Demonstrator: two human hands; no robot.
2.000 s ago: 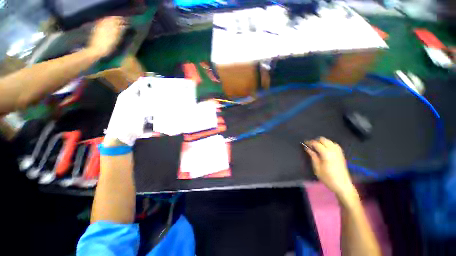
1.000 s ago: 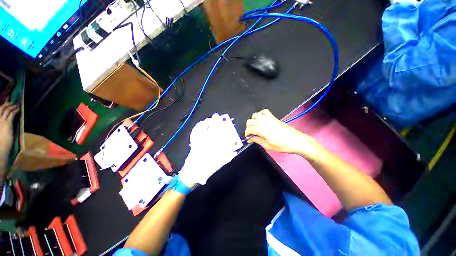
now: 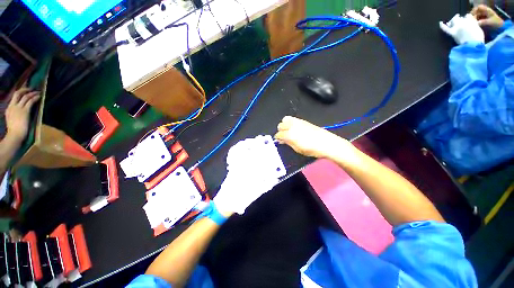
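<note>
My left hand (image 3: 236,183), in a white glove with a blue wrist strap, holds a white flat unit (image 3: 274,160) with dark holes, near the mat's front edge. My bare right hand (image 3: 301,136) pinches the end of a blue cable (image 3: 354,121) at the unit's upper right corner. The plug is mostly hidden by the fingers, and I cannot tell if it sits in the unit. Two more white units, one upper (image 3: 151,156) and one lower (image 3: 173,198), lie on red pads to the left, with cables at their edges.
A black mouse (image 3: 318,89) lies on the black mat beyond my right hand. A white shelf (image 3: 149,62) on wooden blocks and a monitor (image 3: 73,17) stand at the back left. Stacked units with red pieces (image 3: 80,247) are at lower left. Other people's hands show at both sides.
My left hand has left the units at the left and now holds a unit near the front edge. My right hand came to it from the mat, then moved from its lower edge to the upper corner.
</note>
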